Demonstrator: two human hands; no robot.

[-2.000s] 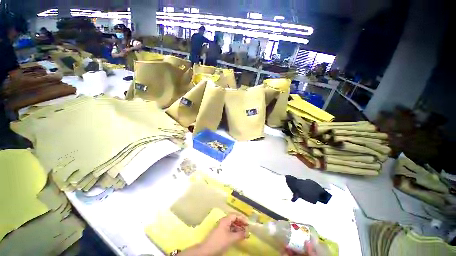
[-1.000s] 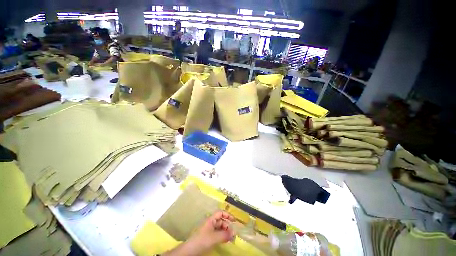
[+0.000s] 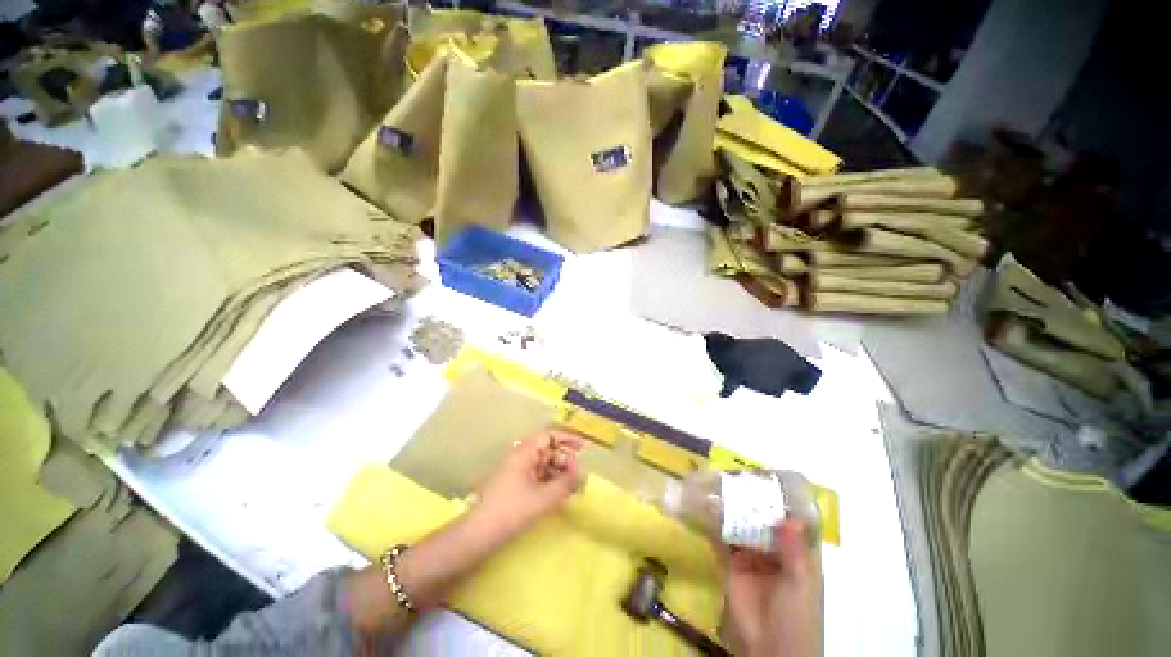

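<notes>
A khaki bag panel (image 3: pixel 469 430) with a yellow layer (image 3: pixel 533 578) lies in front of me. My left hand (image 3: pixel 533 472) is over it, fingers curled around small brownish metal hardware. My right hand (image 3: pixel 773 578) grips a clear glue bottle (image 3: pixel 745 507) with a white label, tilted on its side, its nozzle pointing left towards my left hand. A hammer (image 3: pixel 649 593) with a dark head lies on the yellow layer between my hands. A yellow bar with a black strip (image 3: pixel 636 421) lies along the panel's far side.
A blue tray (image 3: pixel 498 270) of metal pieces and a loose heap (image 3: pixel 437 339) lie beyond the panel. A panel stack (image 3: pixel 180 276) is left, another (image 3: pixel 1053 552) right. Part-made bags (image 3: pixel 584 161) stand behind; folded bodies (image 3: pixel 886 244) and a black cloth (image 3: pixel 760 363) are right.
The view has tilted down, bringing the hammer, my left forearm and more of my right hand into view. The bottle remains in my right hand, its nozzle near my left hand.
</notes>
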